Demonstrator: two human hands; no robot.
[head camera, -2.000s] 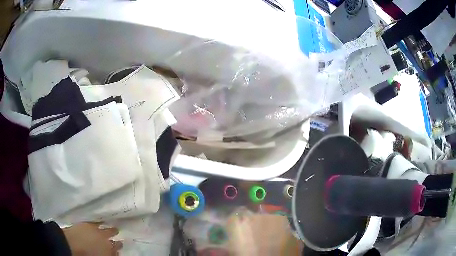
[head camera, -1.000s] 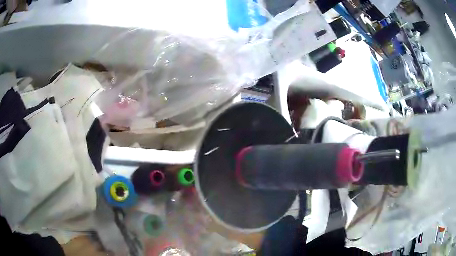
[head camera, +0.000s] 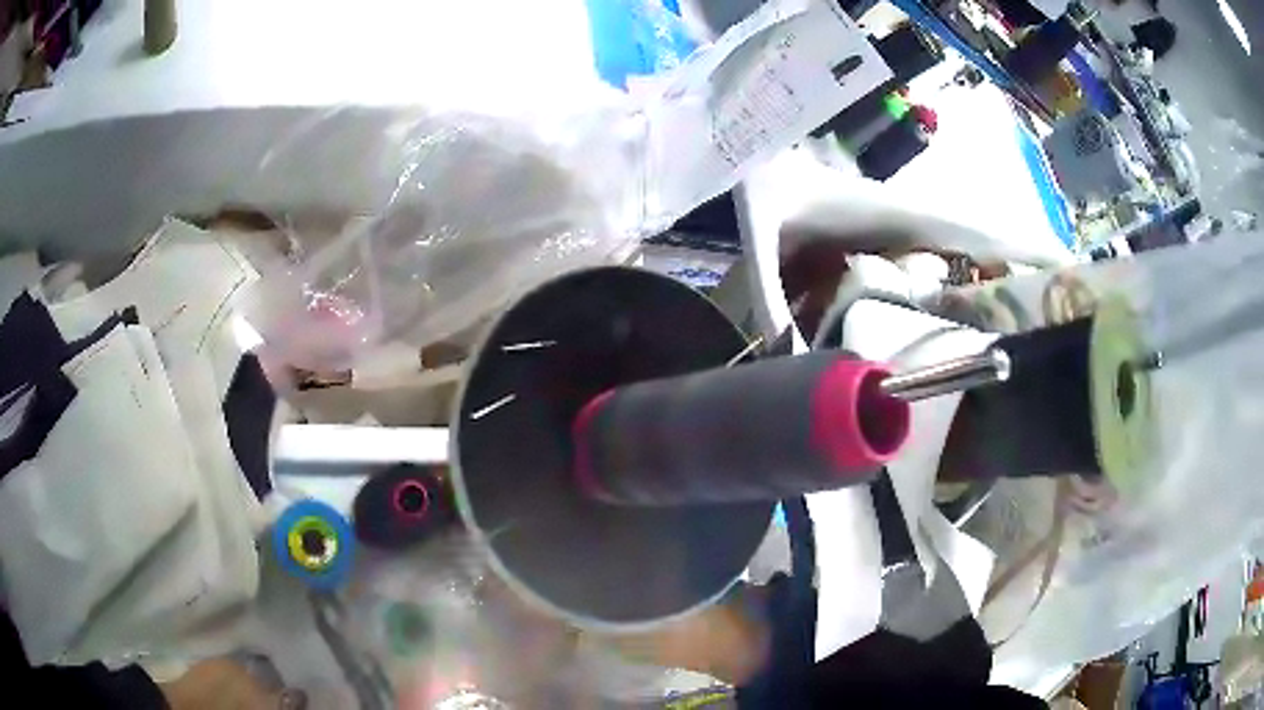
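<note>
A dark thread cone (head camera: 735, 430) with pink rims sits on a round black spool seat (head camera: 610, 555), and a metal pin sticks out of its end. A large black thread spool (head camera: 1029, 400) with a pale green end is at the right. My left hand (head camera: 229, 684) is at the bottom left, mostly cut off by the frame edge. My right hand (head camera: 693, 644) is blurred below the spool seat and partly covered by it. What either hand holds, if anything, cannot be seen.
White and black cut fabric pieces (head camera: 125, 486) lie left. Small cones, one blue (head camera: 313, 542) and one dark (head camera: 401, 502), stand near them. A clear plastic bag (head camera: 458, 236) lies over a white tub. Another white tub (head camera: 887, 215) holds scraps at the right.
The view has swung right, so the cone, spool seat and small cones appear further left. The pin and green-ended spool now show. The small green-rimmed cone is hidden. My right hand is still low and blurred.
</note>
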